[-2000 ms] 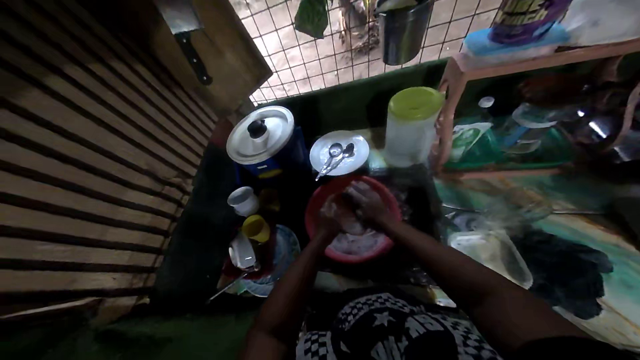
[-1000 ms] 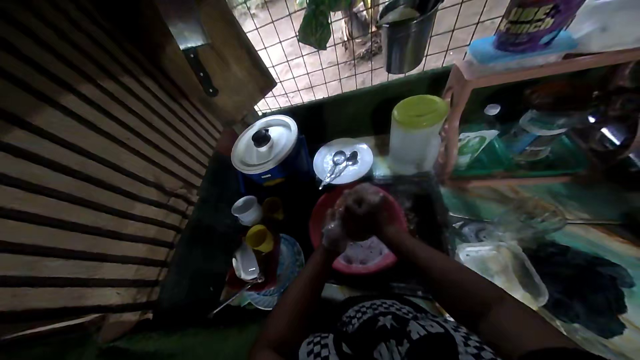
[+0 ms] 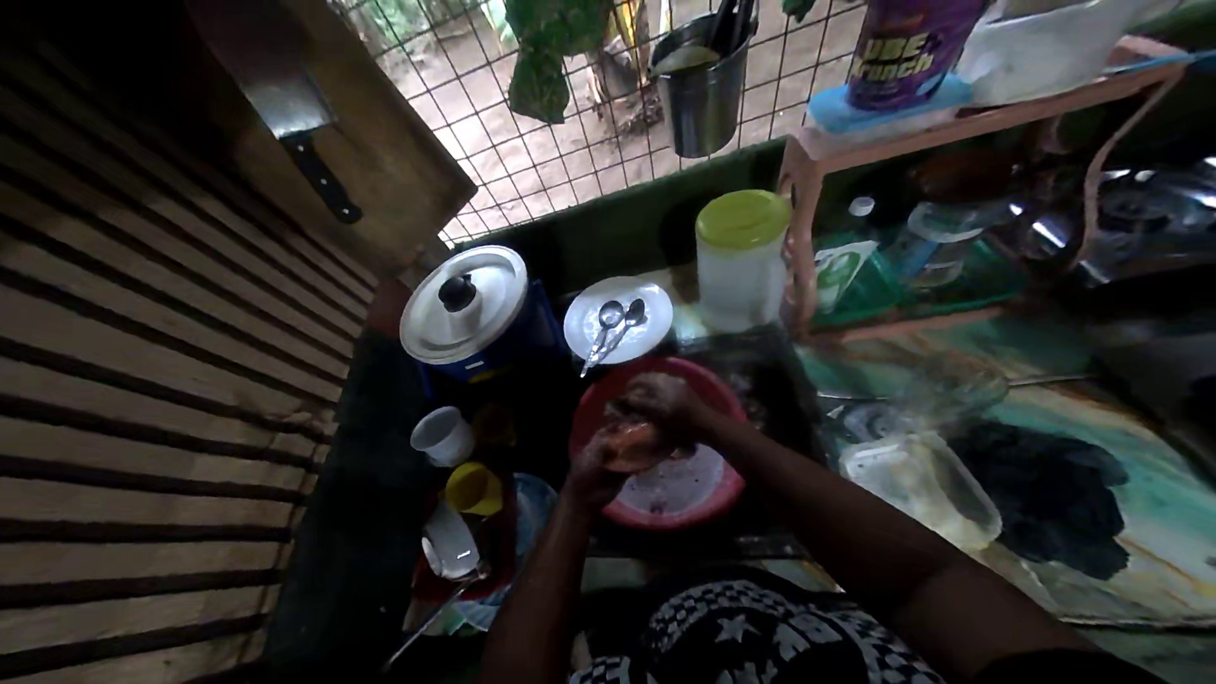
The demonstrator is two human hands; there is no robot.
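Over a red plastic basin (image 3: 730,394) of sudsy water, my left hand (image 3: 597,467) grips a small orange-brown item (image 3: 635,448), too blurred to name. My right hand (image 3: 660,404) lies against its upper side, fingers curled; whether it grips the item as well is unclear. Just behind the basin, two metal spoons (image 3: 613,328) rest on a white plate (image 3: 579,318). Left of the basin are a white cup (image 3: 443,437), a yellow cup (image 3: 474,488) and a white mug-like vessel (image 3: 450,546) near a blue-patterned plate (image 3: 534,503).
A lidded blue pot (image 3: 475,313) stands at the back left, a pitcher with a yellow-green lid (image 3: 741,266) at the back. On the right are a pink rack (image 3: 803,237), a clear plastic container (image 3: 921,484) and a black plastic bag (image 3: 1040,494). A knife (image 3: 318,176) hangs upper left.
Both hands were lower in the basin two seconds ago; they came up above the water and now meet around the orange-brown item over the basin's left part.
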